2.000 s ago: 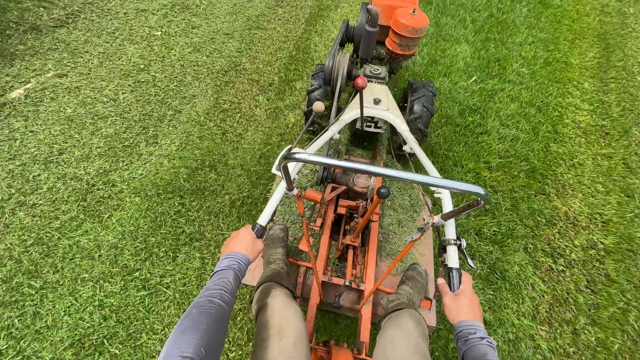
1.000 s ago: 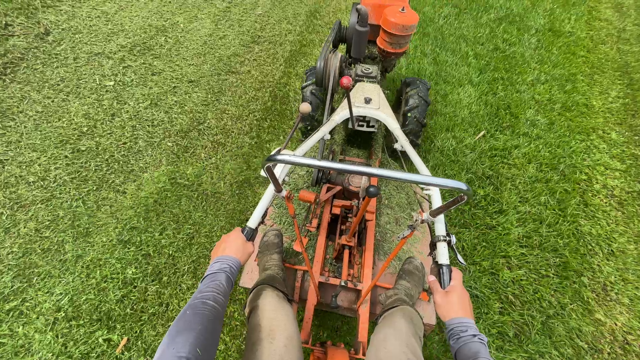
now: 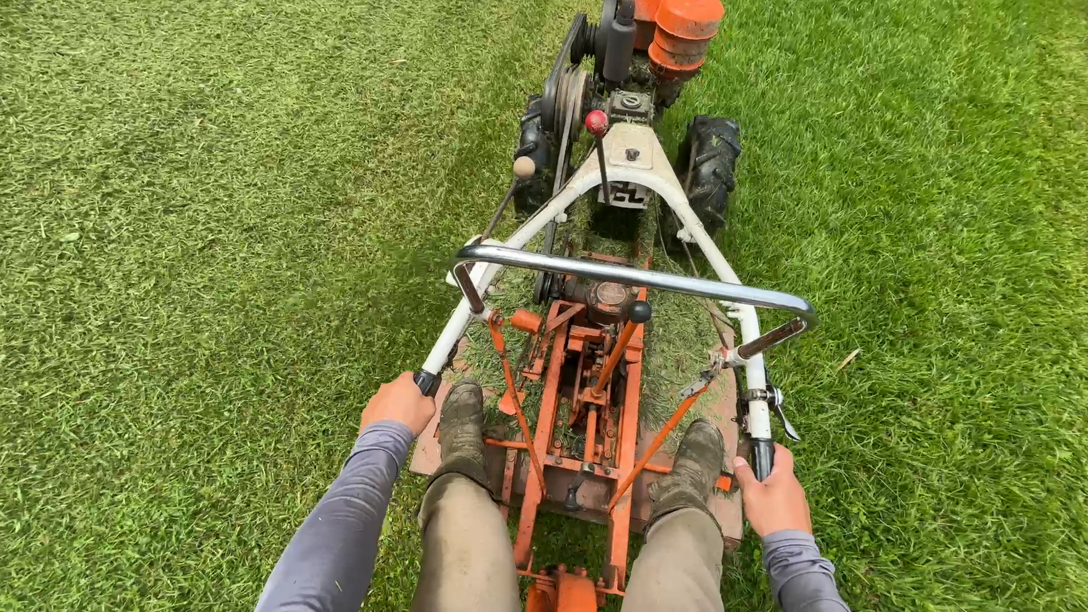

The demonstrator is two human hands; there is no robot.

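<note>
My left hand [image 3: 398, 405] is closed around the black left grip [image 3: 427, 382] of a white handlebar [image 3: 531, 228]. On the other side, my right hand [image 3: 775, 493] holds the black right grip [image 3: 762, 459], below a small metal hand lever [image 3: 788, 422]. The handlebar belongs to a two-wheeled walking tractor with an orange engine [image 3: 684, 38]. A chrome crossbar [image 3: 637, 274] spans the handlebar. Between my legs runs an orange steel frame [image 3: 629, 416] with a black-knobbed lever [image 3: 620, 347]. My boots rest on the mower deck [image 3: 557, 489], which carries grass clippings.
Lugged tires [image 3: 712, 170] stand ahead on both sides, with a belt drive [image 3: 565, 110] by the left one. A red-knobbed lever [image 3: 597, 124] and a tan-knobbed lever [image 3: 524, 167] rise near the handlebar. Clippings cover the grass at left [image 3: 170, 212]; taller grass [image 3: 918, 212] stands at right.
The grass has shifted past the machine; a pale bit of debris now lies nearer on the right. Both hands have stayed on the grips.
</note>
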